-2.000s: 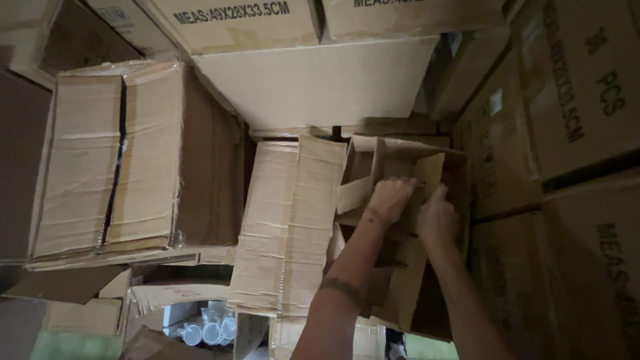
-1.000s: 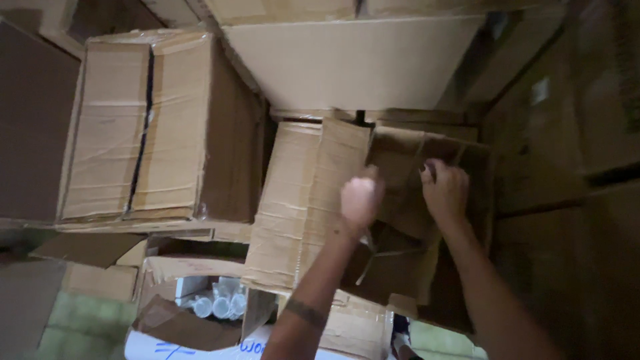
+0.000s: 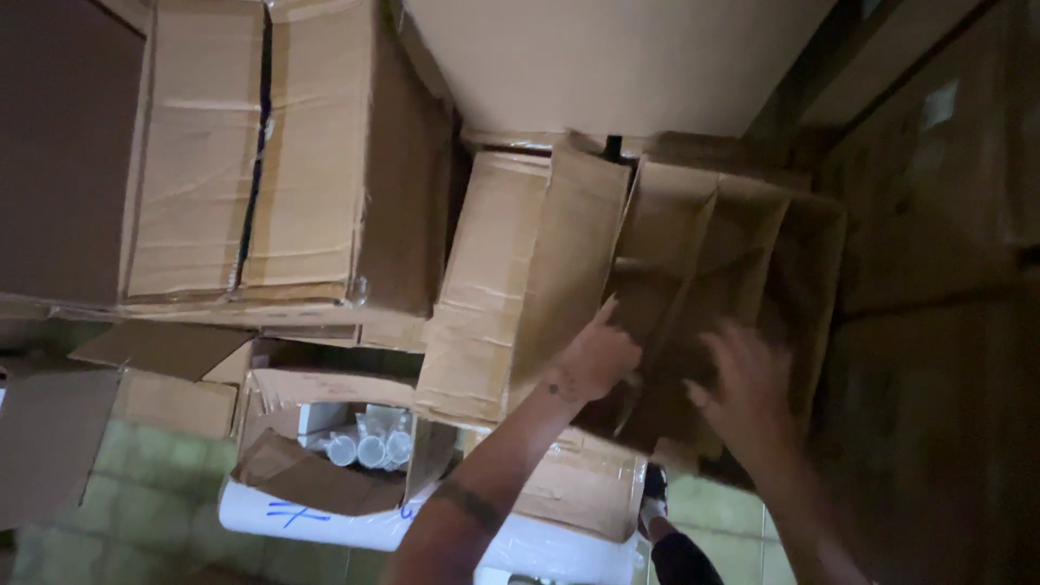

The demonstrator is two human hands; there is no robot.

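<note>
An opened cardboard box [image 3: 830, 268] with upright cardboard dividers [image 3: 699, 244] stands right of centre, its long flap [image 3: 573, 268] folded out to the left. My left hand [image 3: 601, 353] is at the box's left side, near the flap's edge, index finger extended; whether it touches the cardboard is unclear. Over the lower compartments is my right hand [image 3: 735, 374], blurred, fingers spread, with nothing visible in it. The bottoms of the compartments are dark, and my forearms hide part of the near edge.
A large carton [image 3: 317, 154] stands at left. Below it, an open box [image 3: 325, 390] holds several clear plastic-wrapped cylindrical items [image 3: 370, 449]. A white wrapped bundle [image 3: 569, 540] lies near the tiled floor [image 3: 154, 479]. Stacked cartons [image 3: 934, 244] border the right. A shoe [image 3: 654, 487] shows below.
Two seconds ago both hands were at a divider near the box's top; now they are apart and lower over the box. The dividers now stand in a more regular grid.
</note>
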